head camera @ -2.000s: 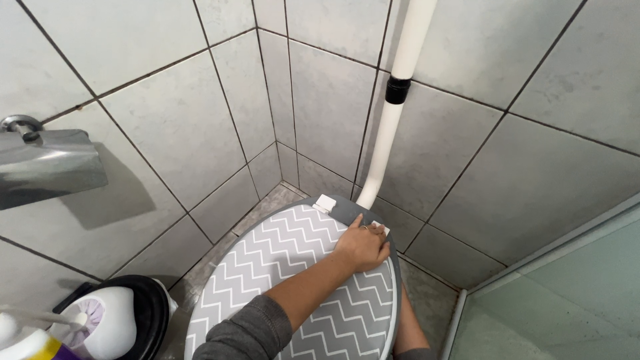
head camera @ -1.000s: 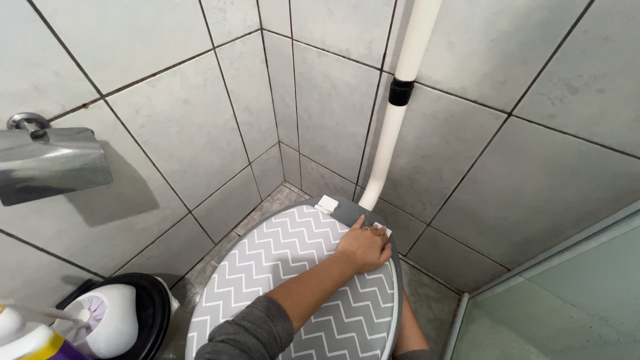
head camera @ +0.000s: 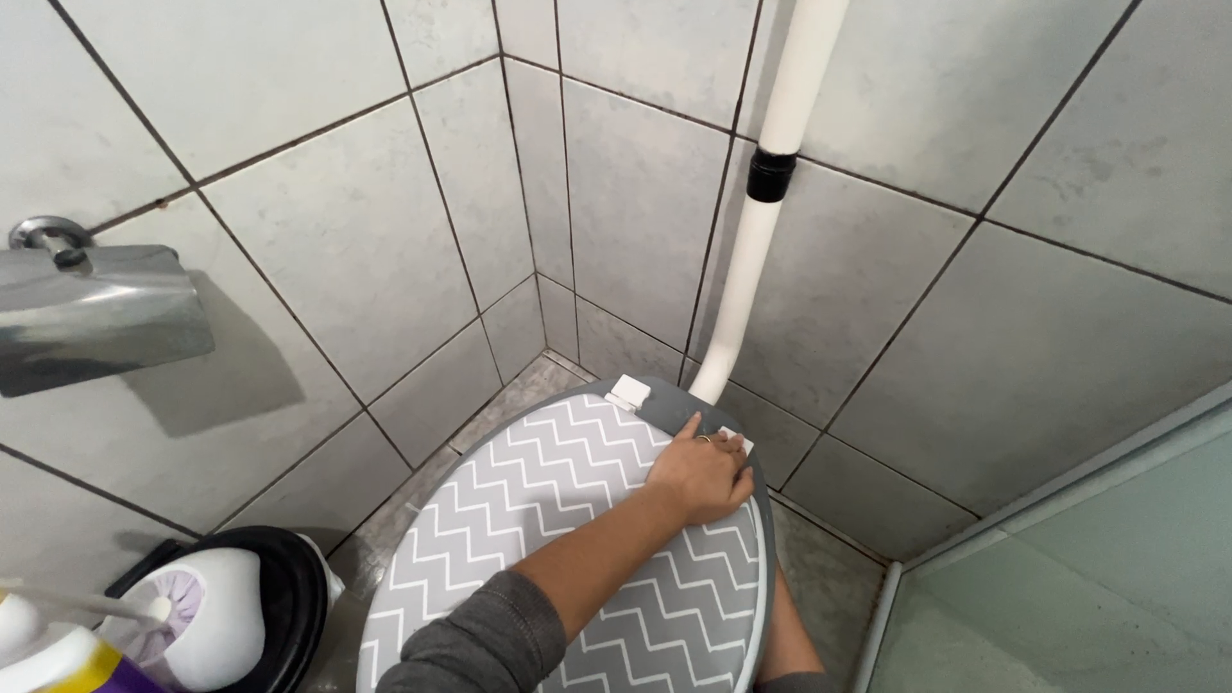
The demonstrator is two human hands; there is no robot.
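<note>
A toilet lid (head camera: 539,539) with a grey and white zigzag pattern lies closed over a grey toilet bowl. On the grey ledge behind it, a white plastic hinge (head camera: 630,393) shows at the left. A second white hinge (head camera: 733,441) sits at the right, partly covered by my left hand (head camera: 701,474). The index finger of that hand points out over the ledge, and the other fingers curl over the hinge. My right forearm reaches down beside the right side of the bowl; the hand itself is hidden behind the bowl.
A white pipe (head camera: 749,260) with a black coupling comes down the tiled wall behind the toilet. At the left are a metal toilet paper holder (head camera: 106,308), a black bin (head camera: 289,597), a white toilet brush holder (head camera: 226,616) and a bottle (head camera: 72,664). A framed glass panel (head camera: 1078,597) stands at the right.
</note>
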